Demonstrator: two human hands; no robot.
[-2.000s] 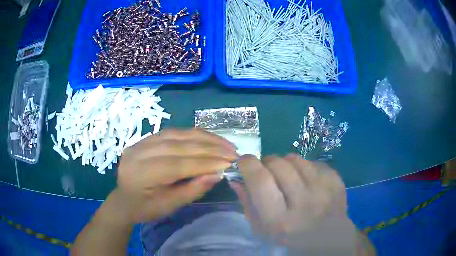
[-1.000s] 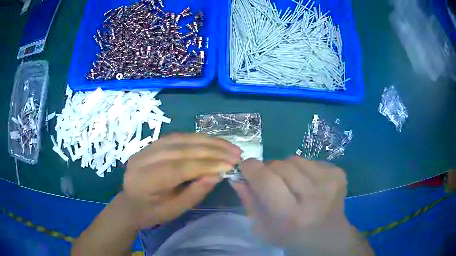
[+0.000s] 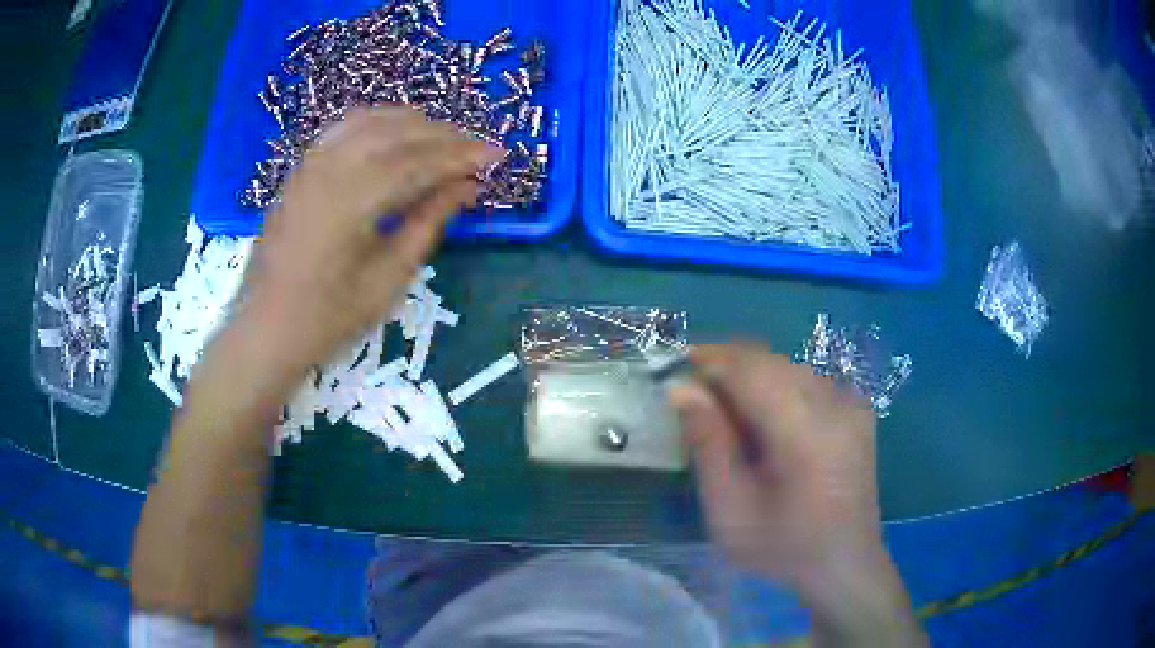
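Observation:
My left hand [image 3: 361, 209] is over the left blue tray [image 3: 513, 225], its fingertips at the heap of copper-brown and silver metal sleeves [image 3: 380, 79]. Whether it pinches one is not clear. My right hand [image 3: 785, 462] is shut on a small dark tool [image 3: 669, 367], mostly hidden by the fingers, at the right side of the white pad [image 3: 576, 424]. A small round metal piece [image 3: 613, 438] lies on the pad's near half. Crinkled shiny film [image 3: 589, 333] covers the far part. White strips [image 3: 399, 411] lie in a pile left of the pad, partly behind my left forearm.
The right blue tray [image 3: 760, 260] holds thin pale rods [image 3: 760, 139]. Fine wire parts [image 3: 861, 361] lie behind my right hand. A crumpled clear bag [image 3: 1012, 298] and larger bags [image 3: 1077, 114] are at right. A clear plastic box [image 3: 89, 285] stands far left, near a blue-and-white item [image 3: 108, 76].
My left hand has left the pad and moved up and left to the sleeve tray. My right hand has shifted right, uncovering the pad and round metal piece. The view has shifted slightly.

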